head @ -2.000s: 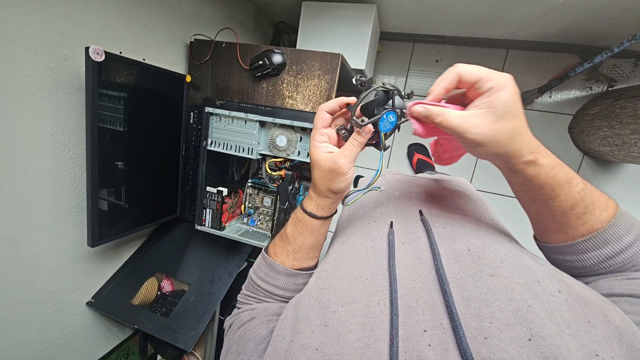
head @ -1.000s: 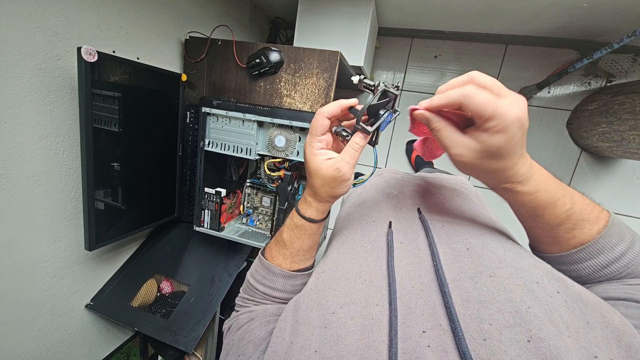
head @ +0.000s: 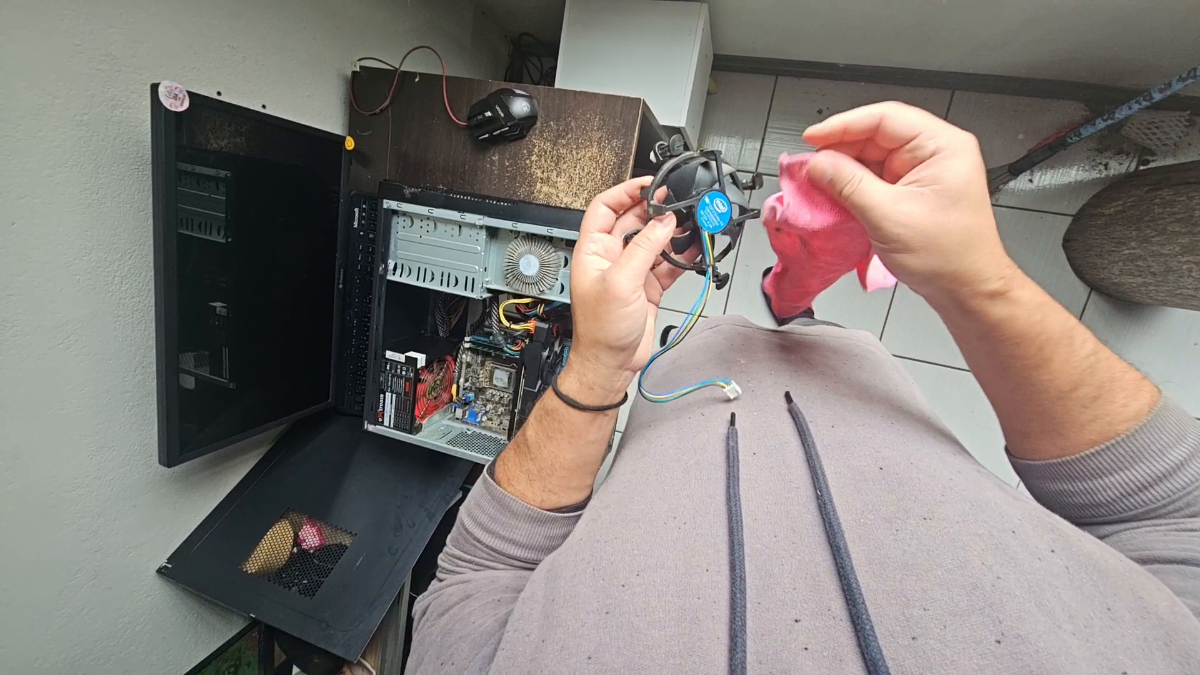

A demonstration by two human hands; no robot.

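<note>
My left hand [head: 619, 272] grips the black frame of an Intel CPU cooler fan [head: 698, 206] by its left side. The fan's round blue hub sticker faces me, and its multicoloured cable hangs down to a white connector [head: 732, 390] over my sweatshirt. Just right of the fan, my right hand [head: 900, 187] pinches a pink cloth [head: 811, 234] between thumb and fingers; a gap shows between cloth and hub. The open computer case [head: 436, 246] lies to the left, with a finned round heatsink [head: 532, 263] on its metal frame and a motherboard [head: 487, 380] inside.
A black mouse [head: 503, 115] rests on a dark wooden surface [head: 450, 103] strewn with light crumbs or dust. Left of the case stand a monitor [head: 253, 272] and a keyboard [head: 359, 281]. A black side panel [head: 356, 525] leans below. At right are a broom [head: 1087, 131] and a woven brown object [head: 1139, 234].
The fan has turned in my left hand; its blue sticker, seen edge-on a second ago, faces me again. The pink cloth, bunched in my right hand then, now hangs more spread out.
</note>
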